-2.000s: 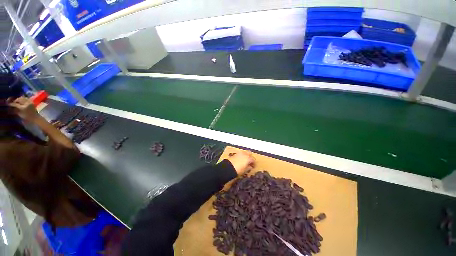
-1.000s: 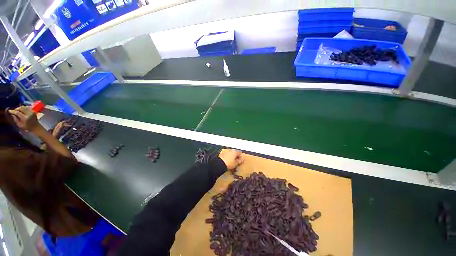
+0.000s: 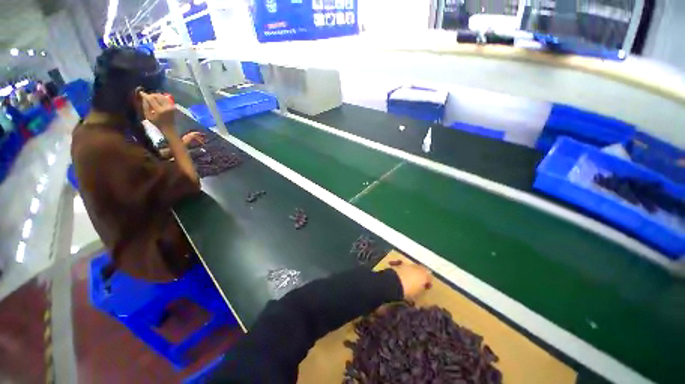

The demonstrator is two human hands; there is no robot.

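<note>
A heap of small dark oblong parts [image 3: 420, 349] lies on a tan cardboard sheet [image 3: 529, 349], cut off by the bottom edge. My left hand [image 3: 415, 281], with a black sleeve, is at the cardboard's far left corner, just beyond the heap. Its fingers are curled and small. A dark spot shows at the fingertips, but whether it is a held part is unclear. One dark part [image 3: 396, 263] lies beside the hand near the corner. My right hand is out of the picture.
Stringy dark pieces [image 3: 364, 248], small dark clusters [image 3: 300, 218] and silver slivers [image 3: 284, 279] lie left of the cardboard. A white-railed green conveyor [image 3: 466, 240] runs beyond. A person in brown [image 3: 135, 187] sits left. A blue bin [image 3: 601, 202] and white bottle [image 3: 427, 140] stand across.
The view has swung left and up, showing more of the seated person and floor. The white needle tip over the heap has left the picture. My left hand remains near the cardboard's far left corner.
</note>
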